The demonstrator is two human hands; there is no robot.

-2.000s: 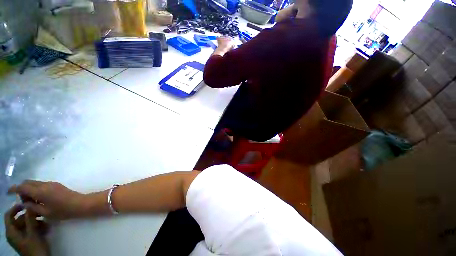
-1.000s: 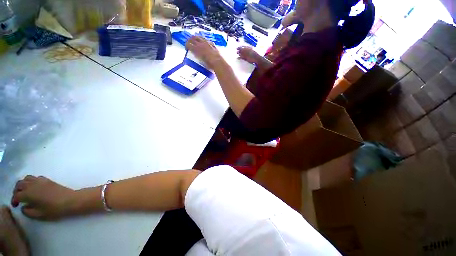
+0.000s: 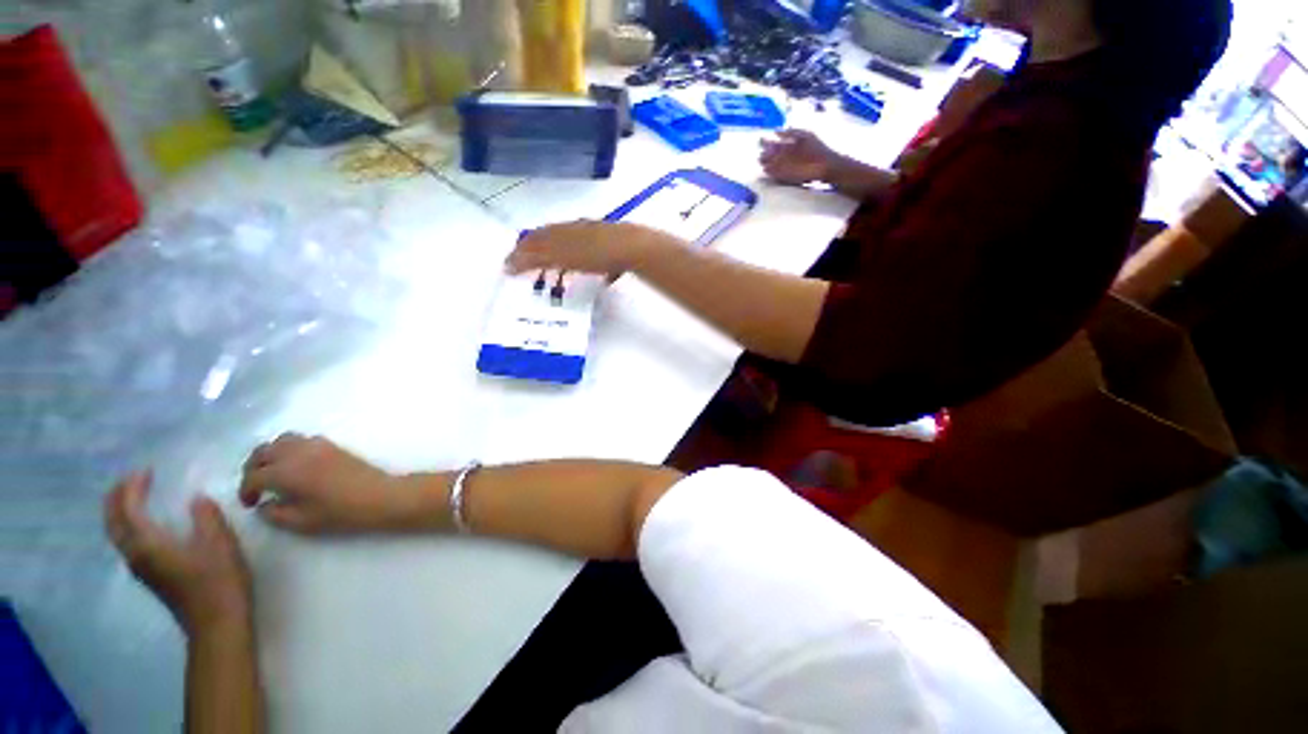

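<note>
My left hand (image 3: 184,556) is at the lower left, palm up with fingers apart, and looks empty. My right hand (image 3: 319,485), with a bracelet on the wrist, is just right of it, fingers curled low over the white table (image 3: 387,617). A pale spot shows at its fingertips; I cannot tell if it is a held piece. A heap of clear plastic tabs (image 3: 215,294) spreads beyond both hands. A white cable box with blue ends (image 3: 537,337) lies flat right of the heap, under another person's hand.
A person in a dark red top (image 3: 975,244) works at the right. Beyond are an open tray box (image 3: 696,205), stacked boxes (image 3: 538,139), blue trays (image 3: 674,124) and dark cables (image 3: 746,60). A red bag (image 3: 65,129) is at far left, brown cartons (image 3: 1090,416) at right.
The view has swung left, bringing in the red bag. The other person's hand has come nearer, onto a cable box now lying on the table. My left hand has come further into view, fingers spread.
</note>
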